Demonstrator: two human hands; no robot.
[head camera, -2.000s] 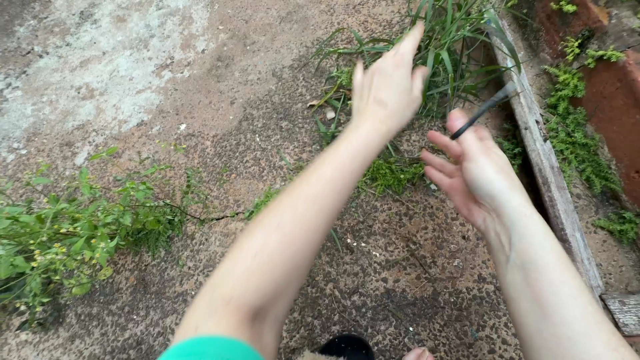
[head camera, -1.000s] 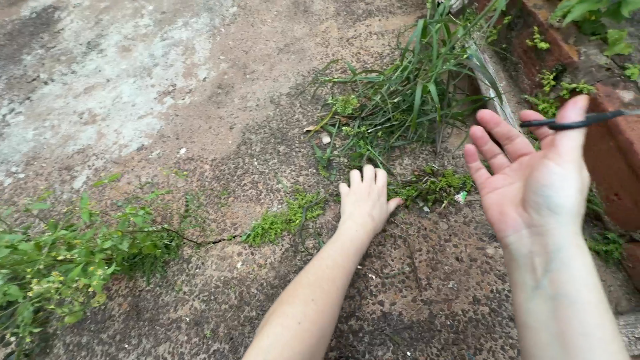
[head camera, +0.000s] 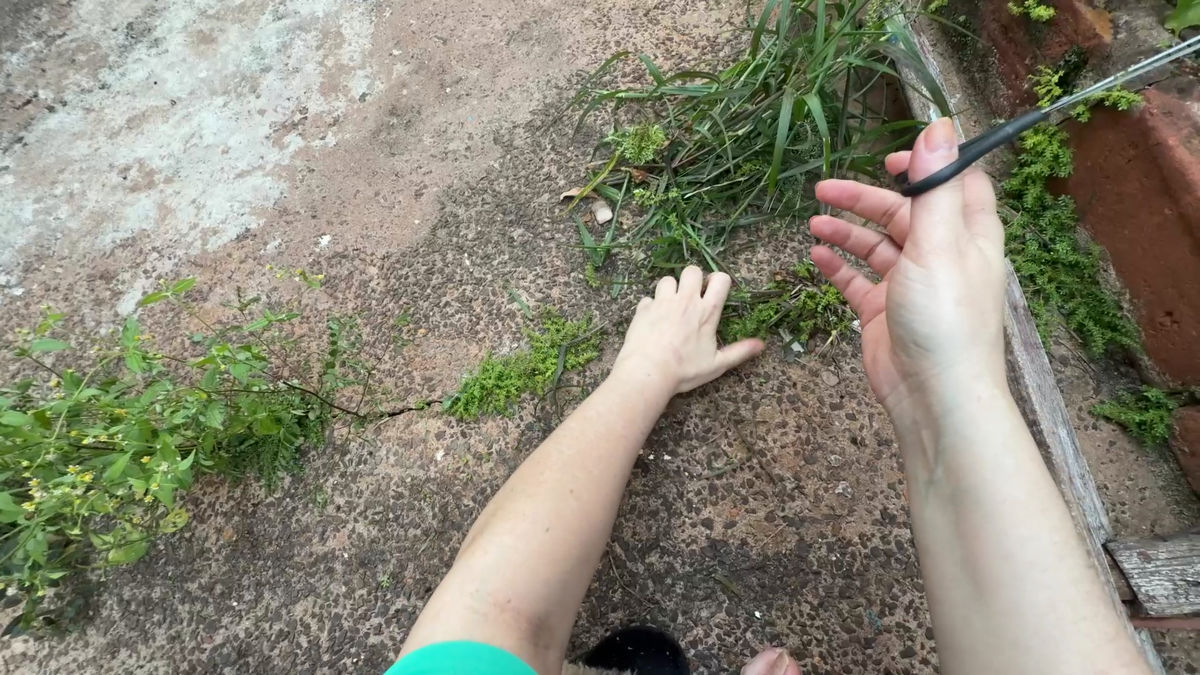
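Note:
My left hand [head camera: 686, 328] lies palm down on the rough concrete, fingers spread, between two low green weed patches [head camera: 530, 366] and just below a heap of long grass [head camera: 778, 122]. Whatever is under its palm is hidden. My right hand [head camera: 923, 244] is raised at the right with the palm up. A black handle loop of what looks like scissors [head camera: 980, 147] hangs around its thumb, and the metal part points to the upper right, out of view. The other fingers of that hand are loosely spread.
A leafy weed with small yellow flowers [head camera: 141, 412] grows along a crack at the left. A weathered wooden board [head camera: 1041, 394] runs down the right side, beside red bricks [head camera: 1144, 216] with small green plants. A dark shoe [head camera: 637, 652] shows at the bottom edge.
My left hand has come down from the tall grass to the concrete below it. My right hand has turned palm up, and the black-handled tool now points to the upper right.

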